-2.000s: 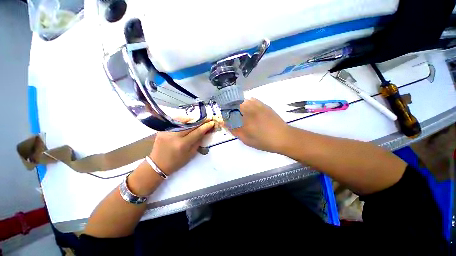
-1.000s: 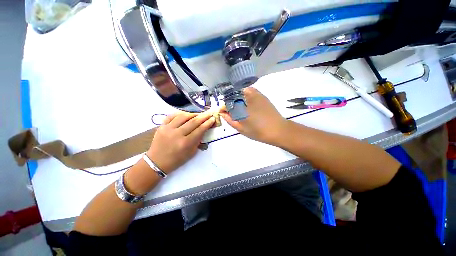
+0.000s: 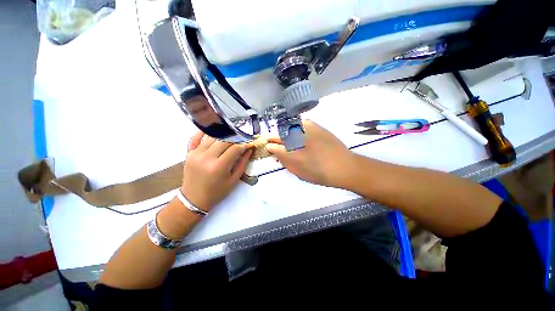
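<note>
A long tan-brown band (image 3: 137,189) runs from the table's left end, where it is bunched, to under my left hand. My left hand (image 3: 213,164) holds its end between the fingertips, just left of the needle area. My right hand (image 3: 313,155) is bare, with its fingertips on the lit cloth at the presser foot (image 3: 263,129). The grey foot attachment (image 3: 293,135) partly hides my right fingers. The needle tip and the stitching cannot be made out.
The white sewing machine head (image 3: 255,30) fills the back. Pink and blue thread snips (image 3: 398,126), a white-handled tool (image 3: 462,129) and an amber screwdriver (image 3: 490,130) lie to the right. A plastic bag (image 3: 67,21) is at the back left. A dark line (image 3: 143,211) lies below the band.
My left fingers have spread apart a little and bent, showing more cloth between the two hands. The band's bunched left end still lies at the table edge. The whole view has shifted slightly.
</note>
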